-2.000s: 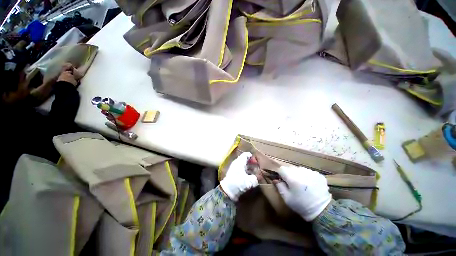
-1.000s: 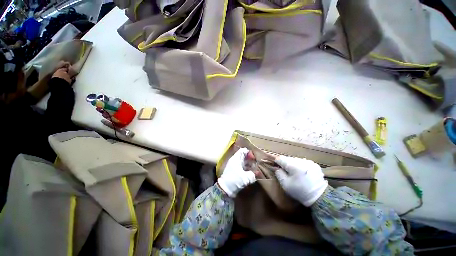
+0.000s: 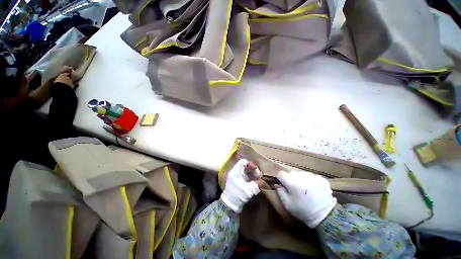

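Note:
A taupe bag body (image 3: 273, 215) with yellow piping lies at the table's front edge, its long mouth open upward. My left hand (image 3: 241, 186), in a white glove with bare fingertips, pinches the bag's mouth edge near its left end. My right hand (image 3: 306, 196), also in a white glove, is closed at the same edge just to the right. A small dark thing shows between the hands at the right fingertips; it is too small to name. The fabric between the hands is bunched.
Bags (image 3: 202, 76) are piled at the back; more bags (image 3: 101, 197) stand at left. A wooden-handled brush or hammer (image 3: 365, 134), yellow tool (image 3: 390, 138), green pen tool (image 3: 419, 187) and wax block (image 3: 424, 153) lie right. A red container (image 3: 125, 121) stands left, near another person's hands (image 3: 64, 78).
The view has shifted slightly. My hands stay at the same part of the bag mouth, with small finger movements; my right hand sits a little lower than a second ago.

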